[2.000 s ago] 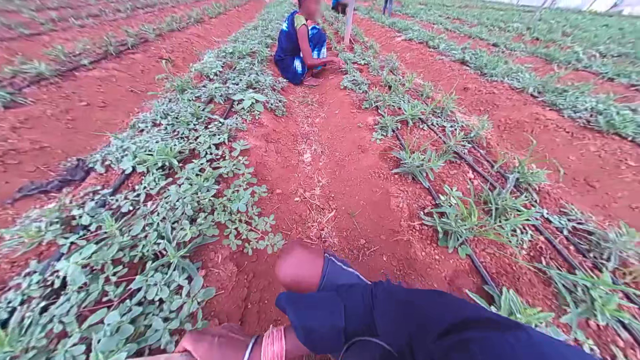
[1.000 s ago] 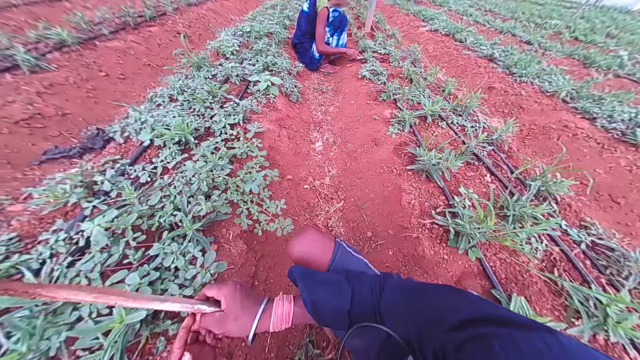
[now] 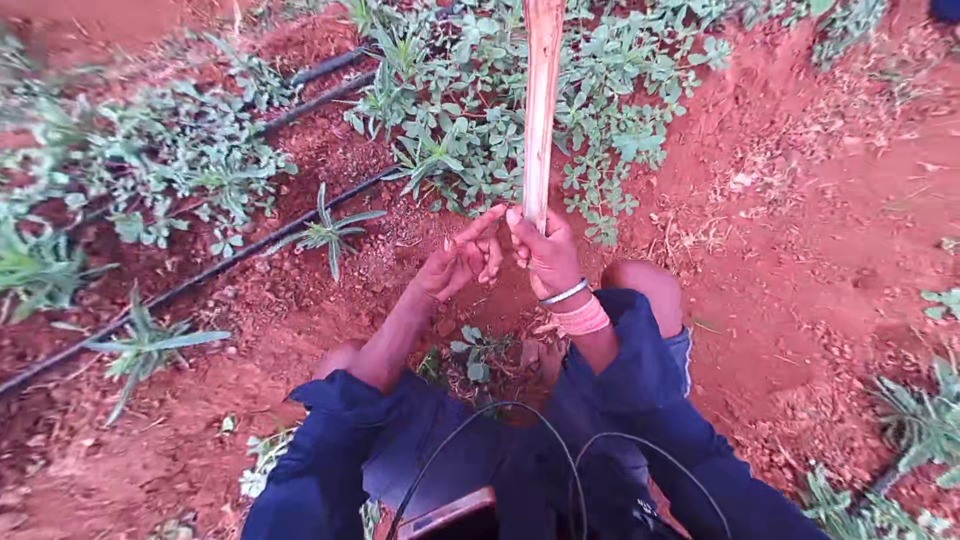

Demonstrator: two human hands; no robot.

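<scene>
My right hand (image 3: 549,251) grips the lower end of a wooden stick (image 3: 541,112), which points away from me over leafy green plants (image 3: 465,112). A metal bangle (image 3: 564,291) and a pink band (image 3: 583,318) circle the right wrist. Just left of it is my left hand (image 3: 463,262), fingers apart and index finger stretched toward the right thumb, holding nothing that I can see. Whether the two hands touch is unclear. Between my knees, pulled or low-growing greenery (image 3: 476,356) lies on the red soil.
Black drip pipes (image 3: 277,240) run diagonally at the left, with spiky-leaved plants (image 3: 330,231) beside them. Red soil (image 3: 795,285) stretches to the right. Dark cables (image 3: 517,405) loop over my lap, near the edge of a flat device (image 3: 450,514). More plants grow at the lower right.
The view has swung down and left to my lap, so the other person is no longer seen except perhaps dark cloth at the corner. My left hand has come into view; the stick now points away from me.
</scene>
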